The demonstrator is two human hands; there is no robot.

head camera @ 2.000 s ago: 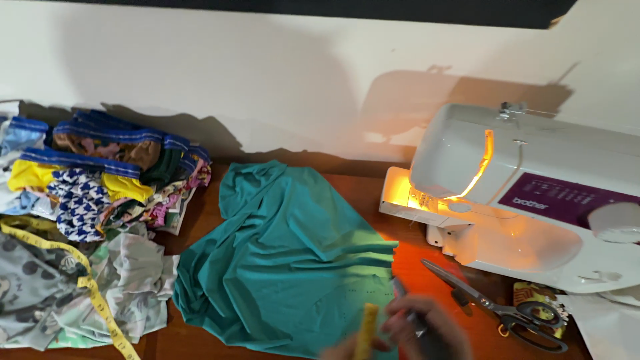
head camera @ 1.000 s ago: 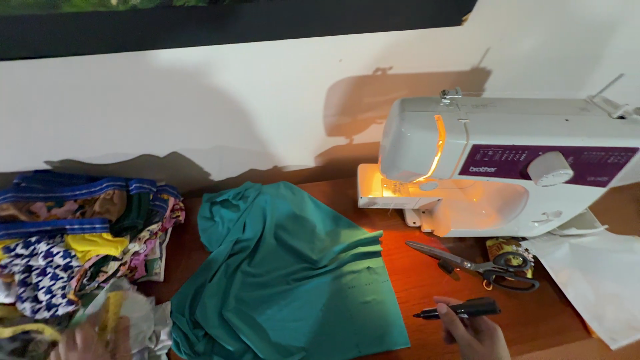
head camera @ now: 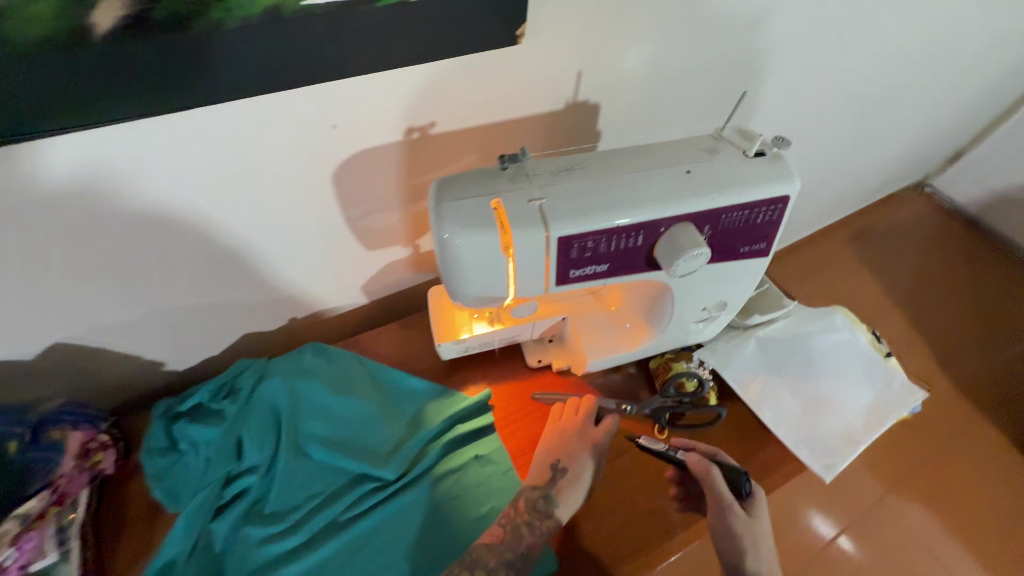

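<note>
My left hand (head camera: 572, 448) lies over the blades of the black-handled fabric scissors (head camera: 640, 406) on the wooden table; whether its fingers grip anything is not plain. Just right of it, my right hand (head camera: 720, 492) holds a black marker pen (head camera: 692, 466), its dark tip pointing up and left. Teal fabric (head camera: 336, 472) spreads in folds left of my hands, and my left forearm crosses its right edge. Behind both hands stands a white Brother sewing machine (head camera: 616, 264) with its lamp lit.
Against the machine's base, behind the scissor handles, sits a small patterned item (head camera: 680, 372). White fabric or paper (head camera: 816, 384) hangs over the table's right edge. Patterned cloths (head camera: 60, 488) are piled at the far left. A dark-framed picture (head camera: 264, 56) hangs on the wall.
My left hand has moved from the cloth pile at the left to the scissors. The marker remains in my right hand. The view has swung right.
</note>
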